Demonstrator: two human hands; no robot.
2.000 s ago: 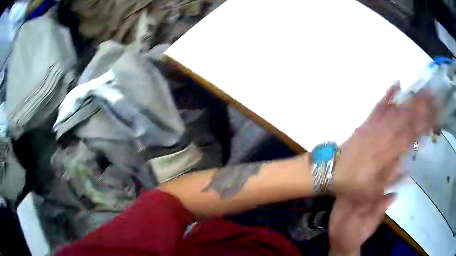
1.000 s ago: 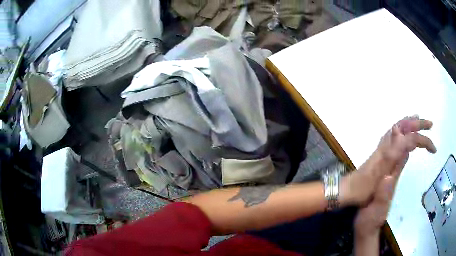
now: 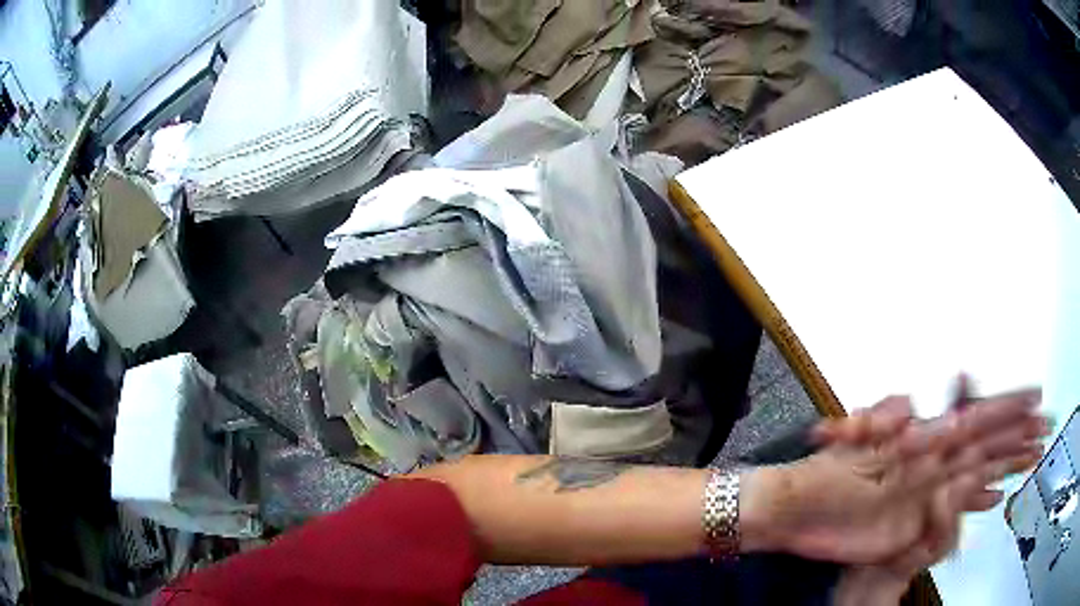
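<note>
My left hand (image 3: pixel 870 491), with a metal watch (image 3: pixel 721 514) at the wrist, reaches over the left edge of the white table (image 3: pixel 900 225). Its blurred fingers are extended to the right, and it shows no hold on any work. My right hand (image 3: pixel 930 550) lies against it from below, largely hidden, with its wrist near the bottom edge. The two hands touch. A small dark shape beside them is too blurred to name. A crumpled grey-beige garment bundle (image 3: pixel 474 284) lies left of the table, with a pale tan piece (image 3: pixel 610 429) at its lower edge.
Stacked cut panels (image 3: pixel 302 124) stand at upper left. A brown cloth pile (image 3: pixel 746 71) lies beyond the table. A white-topped stand (image 3: pixel 160 438) and a tan cloth heap (image 3: pixel 136 260) are at far left. A metal machine plate (image 3: pixel 1054 509) is set at the table's right.
The view has swung left, bringing more of the bundle and stacked panels into sight. My hands have kept moving against each other and now sit lower, with the left fingers pointing right.
</note>
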